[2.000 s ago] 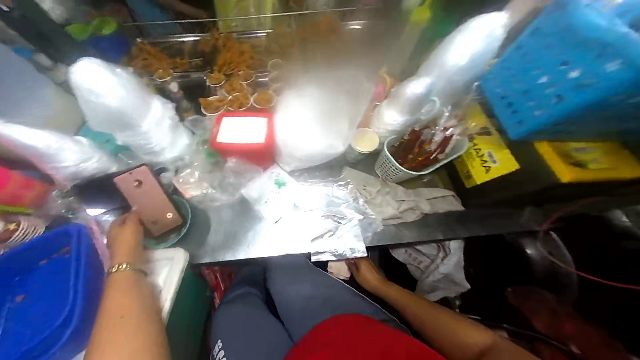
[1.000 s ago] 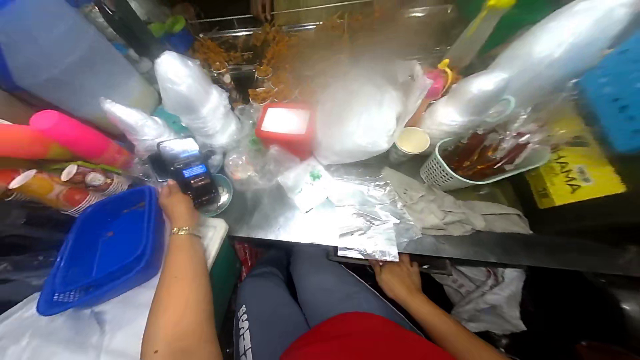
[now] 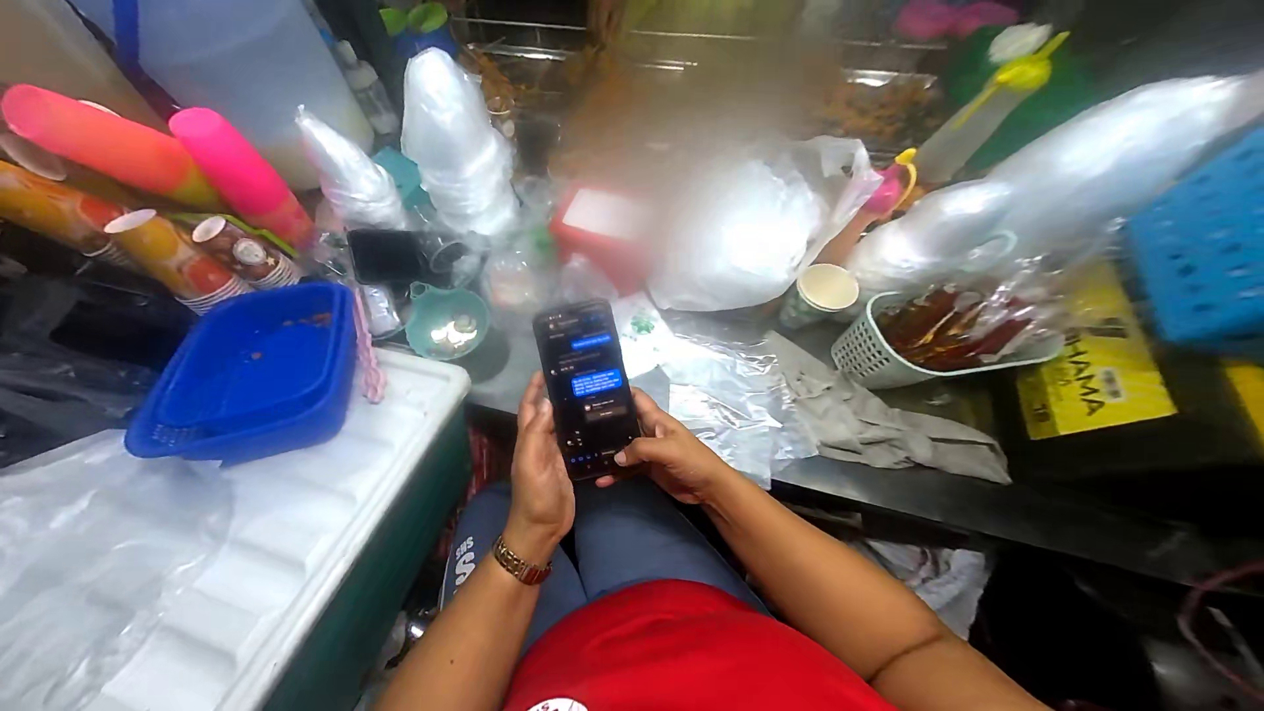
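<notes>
A dark smartphone with a lit message screen is held upright above my lap, at the near edge of the metal counter. My left hand grips its left side, a gold-coloured watch on the wrist. On the right side, my right hand also holds it, with the thumb over the lower corner of the screen. Beyond the phone lie clear plastic bags and a red box with a pale top. Left of it is a green bowl with coins, beside another dark phone lying flat.
A blue plastic basin rests on a white cooler lid at left, near stacked paper cups. On the right are a grey cloth, a pale basket of bagged red-brown sauce, a paper cup and a yellow box.
The phone has moved from beside the green bowl at left to above my lap. My right hand has come up from under the counter edge onto the phone.
</notes>
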